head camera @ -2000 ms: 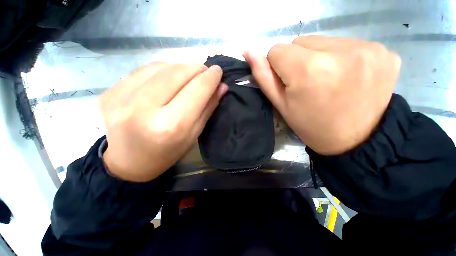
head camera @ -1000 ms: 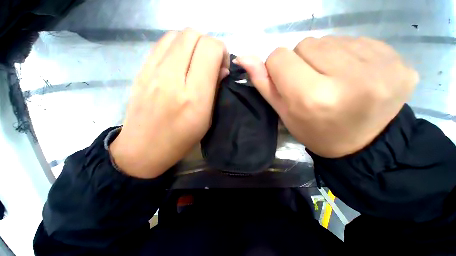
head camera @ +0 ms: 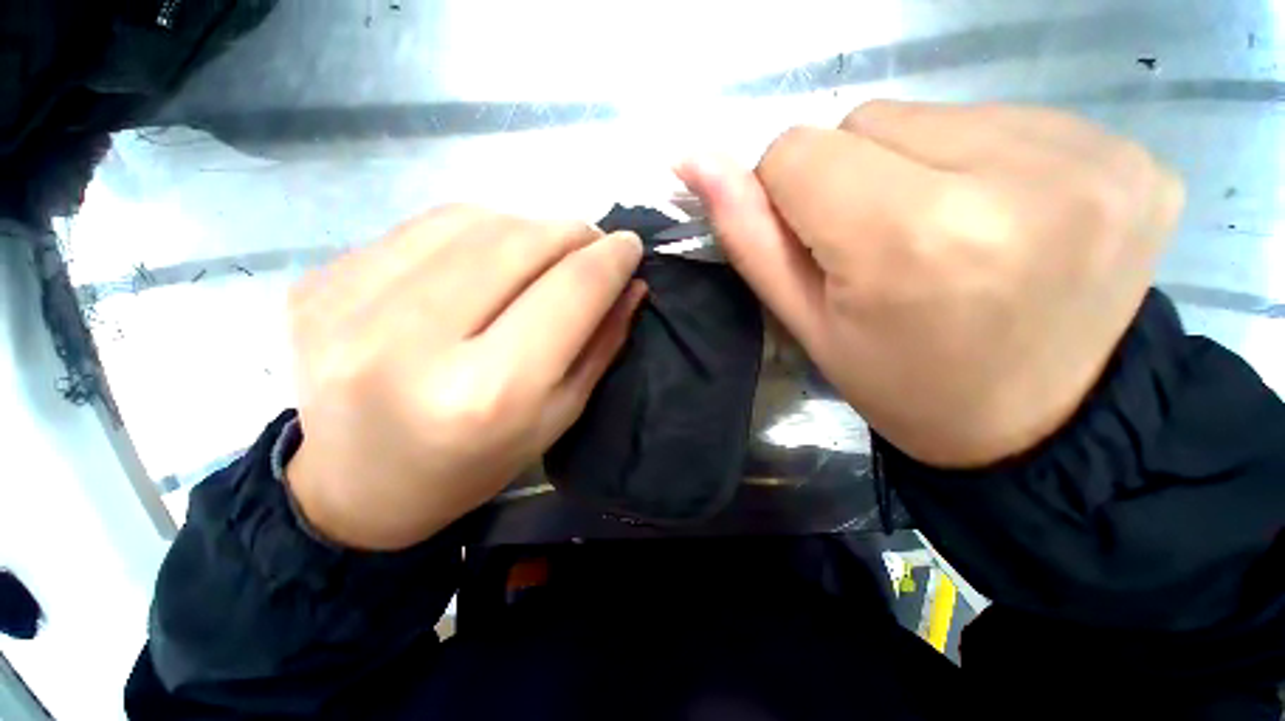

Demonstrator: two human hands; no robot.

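Observation:
A black rounded zip pouch (head camera: 669, 402) lies at the near table edge in the middle of the head view. My left hand (head camera: 458, 352) pinches its upper left edge between thumb and fingers. My right hand (head camera: 958, 268) is closed around thread snips (head camera: 686, 240). Only their short silvery blades show, at the pouch's top edge beside my left fingertips. The grip is hidden in my right hand. I cannot tell whether the blades touch the fabric.
A heap of black pouches (head camera: 99, 71) is at the upper left of the worn metallic table (head camera: 677, 57). Tangled dark thread waste (head camera: 71, 352) lies along the left seam. A thin black cord (head camera: 882, 483) hangs below my right hand. Yellow floor lines show at lower right.
My left hand has moved down and left, and the pouch has shifted slightly down and left with it. More of the snips' blades now shows. My right hand has stayed nearly in place.

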